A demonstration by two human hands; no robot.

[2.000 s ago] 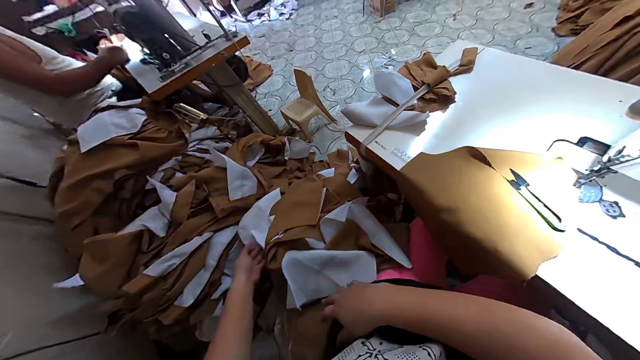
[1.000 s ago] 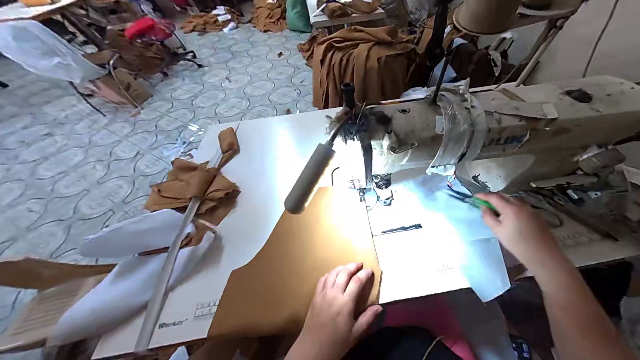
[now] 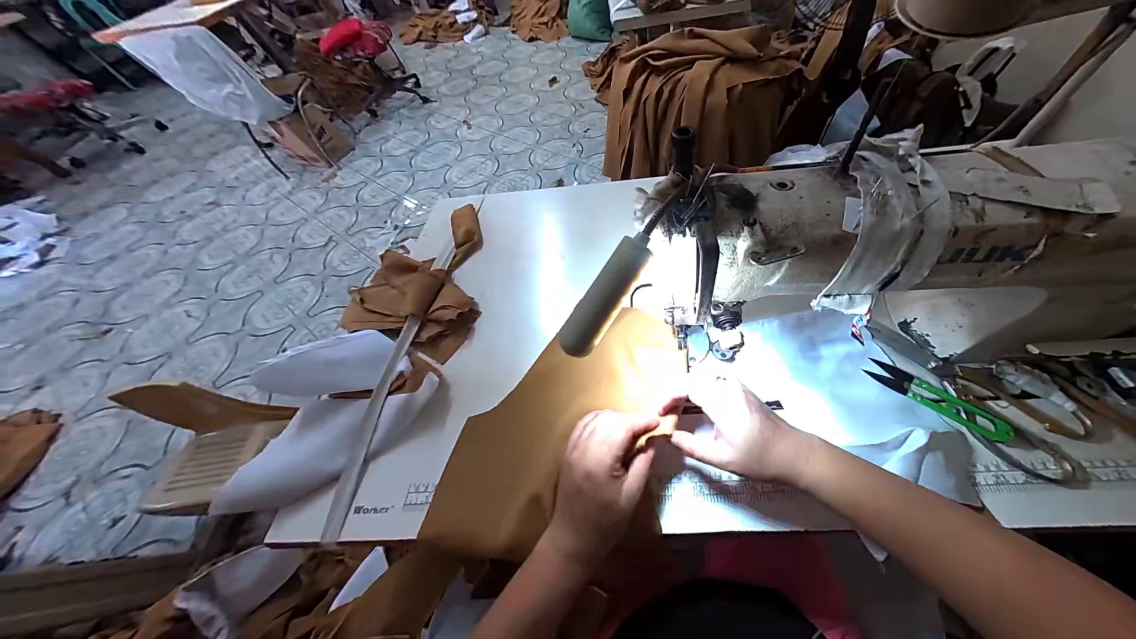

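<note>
A brown fabric panel [image 3: 510, 444] lies on the white sewing table [image 3: 497, 257], its upper end near the needle of the sewing machine [image 3: 799, 222]. My left hand [image 3: 606, 470] grips the panel's right edge, which is folded up between the fingers. Close beside it, my right hand [image 3: 745, 435] has thumb and fingertips at the same edge, just below the presser foot; how firmly they pinch it is hard to see. White fabric [image 3: 816, 382] lies under and right of the right hand. Green-handled thread snips [image 3: 950, 404] rest at the right, by the machine's base.
A lit lamp with a grey tubular shade [image 3: 606, 295] hangs over the panel. A long flat strip [image 3: 373, 426] crosses brown scraps [image 3: 413, 302] and white pieces [image 3: 328, 444] at the table's left. Scissors [image 3: 1029, 426] lie right of the snips. A plastic chair [image 3: 213, 453] stands left.
The view has swung from the fabric pile to the machine. Since one second ago, my right hand has let go of the snips and moved left to the brown panel's edge, beside my left hand.
</note>
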